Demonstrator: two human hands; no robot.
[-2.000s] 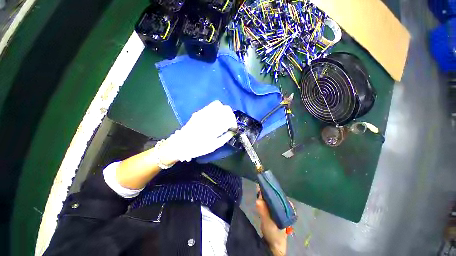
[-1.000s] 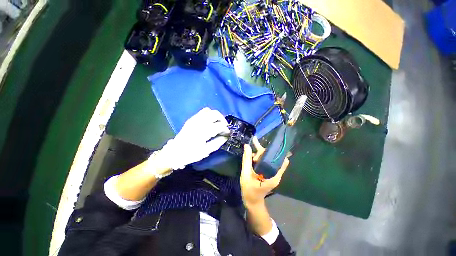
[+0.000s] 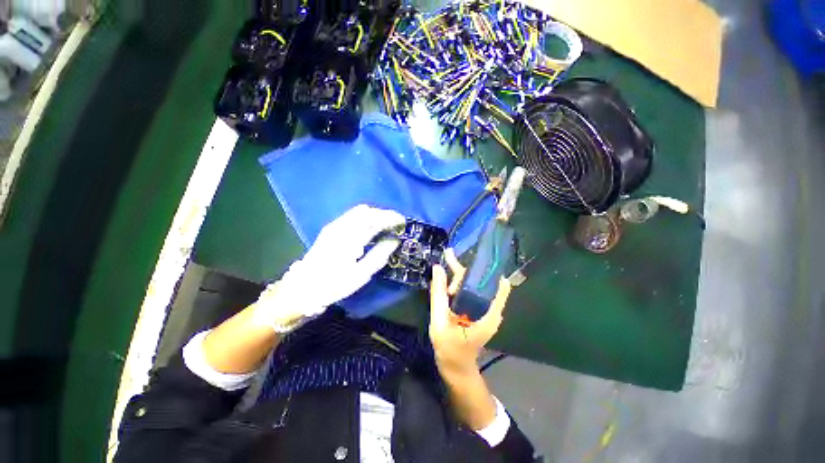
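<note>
A black housing (image 3: 418, 253) with shiny metal inside is held between my two hands over the blue cloth (image 3: 362, 172). My left hand (image 3: 339, 258), in a white glove, grips its left side. My right hand (image 3: 463, 330), bare, holds the teal soldering gun (image 3: 482, 271) by its handle, the barrel pointing up and away. My right fingertips also touch the housing's right side. Pliers (image 3: 491, 188) lie at the cloth's right edge, partly hidden by the gun. A flat blade (image 3: 519, 275) shows beside the gun.
Several black housings (image 3: 327, 90) with yellow leads stand at the far left, beside a pile of wire leads (image 3: 457, 68) and a tape roll (image 3: 561, 43). A fan (image 3: 579, 149), brown tin (image 3: 597, 232) and cardboard (image 3: 651, 41) are right. The conveyor's white rail (image 3: 185, 244) runs left.
My right hand has come up from below to the housing, and the gun's barrel has swung from the housing to point away. Since then the housing and both hands shifted slightly left in view.
</note>
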